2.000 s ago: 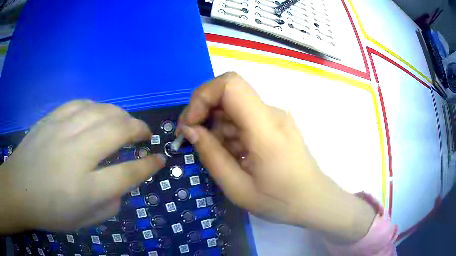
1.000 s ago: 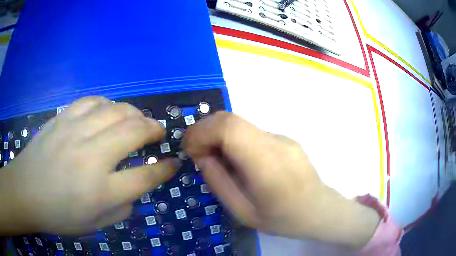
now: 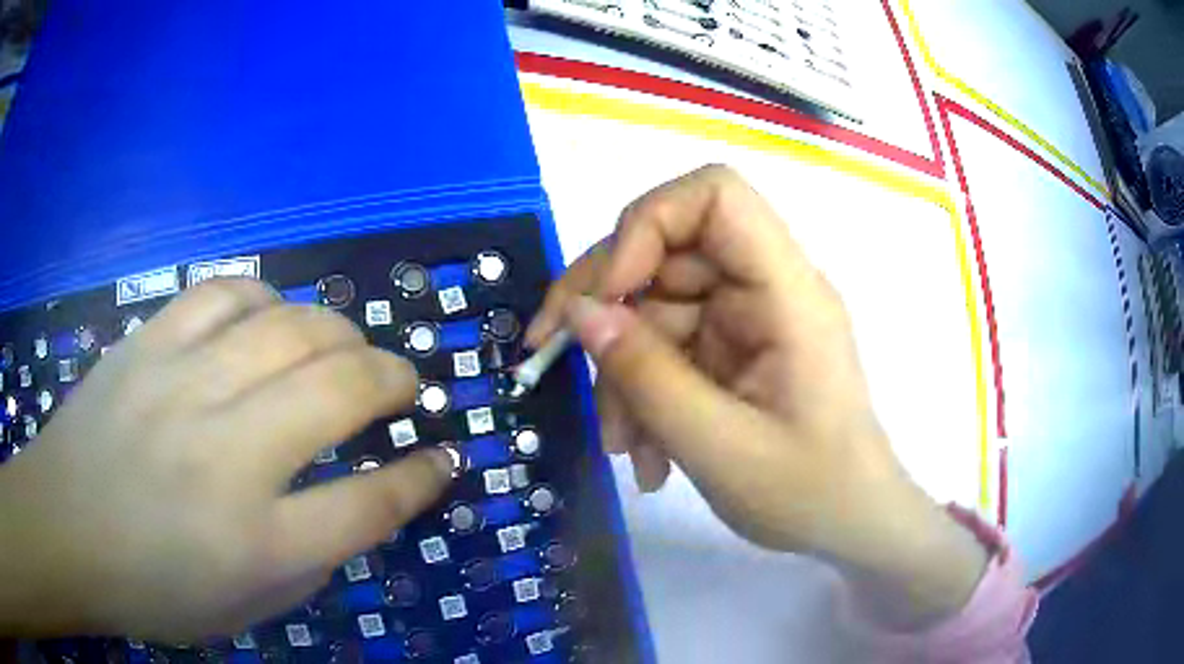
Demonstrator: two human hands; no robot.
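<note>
My right hand pinches a short white swab between thumb and fingers. The swab's tip is over a round module near the right edge of the black tray; the tip hides most of that disc. My left hand lies over the tray's left part with fingers spread. Its lower fingertip touches the tray at a round module and covers part of it. Paired round modules, blue strips and small QR labels show between the hands.
A blue cover joins the tray's far edge. Two printed labels sit at that edge. An off-white panel with rows of dark marks lies at the back. Red and yellow tape marks the white table.
The tray and cover have shifted left from one second ago. My right hand has moved right and turned, so the swab shows more clearly. The printed labels are now uncovered.
</note>
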